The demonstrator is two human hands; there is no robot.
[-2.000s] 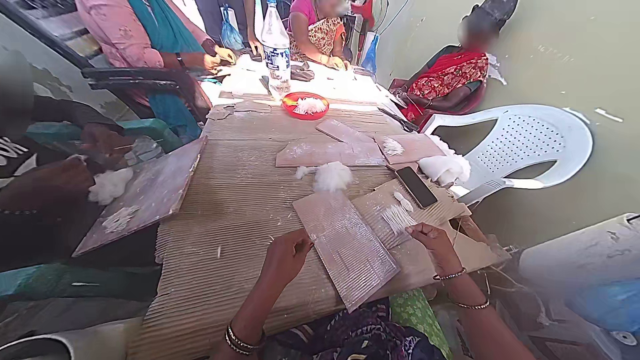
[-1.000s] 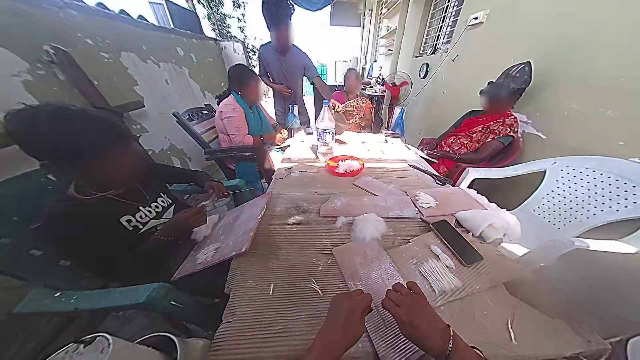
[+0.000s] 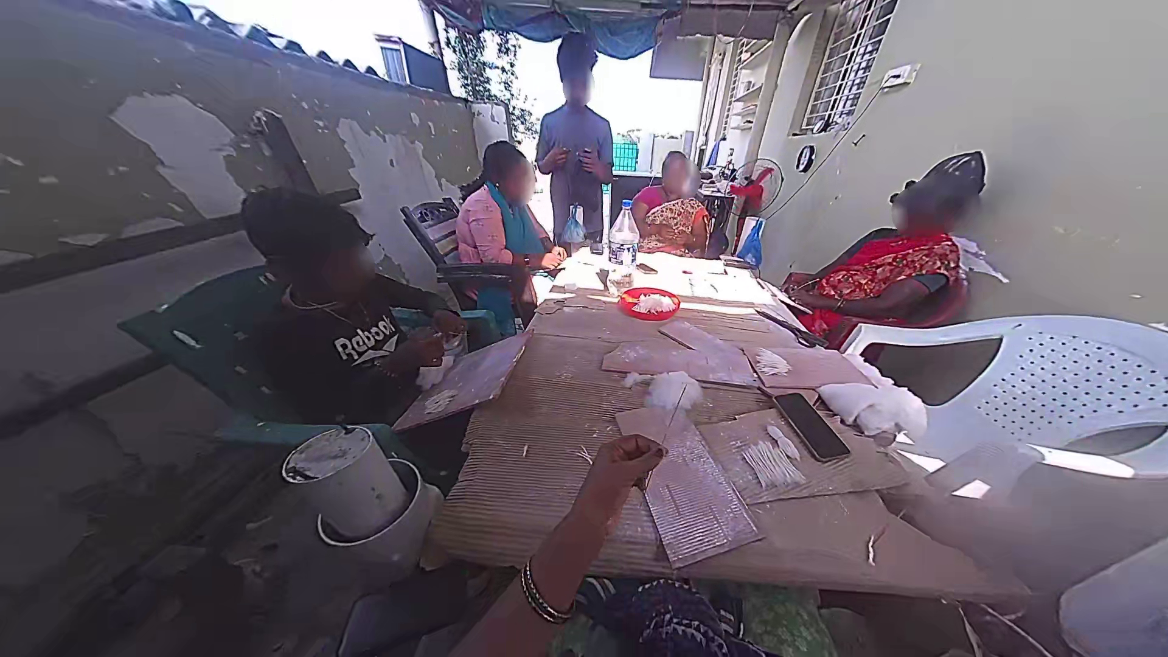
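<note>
My left hand (image 3: pixel 625 461), with bangles at the wrist, pinches a thin stick or strand that points up over the table. Under and beside it lies a ridged cardboard piece (image 3: pixel 698 497) dusted white. Just beyond sits a tuft of white cotton (image 3: pixel 673 391). To the right, a second cardboard piece (image 3: pixel 821 474) carries a small pile of thin white cotton wicks (image 3: pixel 773 464) and a dark smartphone (image 3: pixel 810 425). My right hand is not seen in the current view.
A red plate (image 3: pixel 650 315) of white pieces and a plastic bottle (image 3: pixel 623 239) stand farther back. Several people sit or stand around the table. A white plastic chair (image 3: pixel 1049 383) is at right, white buckets (image 3: pixel 351 479) at lower left.
Both hands were over the cardboard piece a second ago; now the left is raised above it with a thin strand and the right is out of sight. The view has tilted up.
</note>
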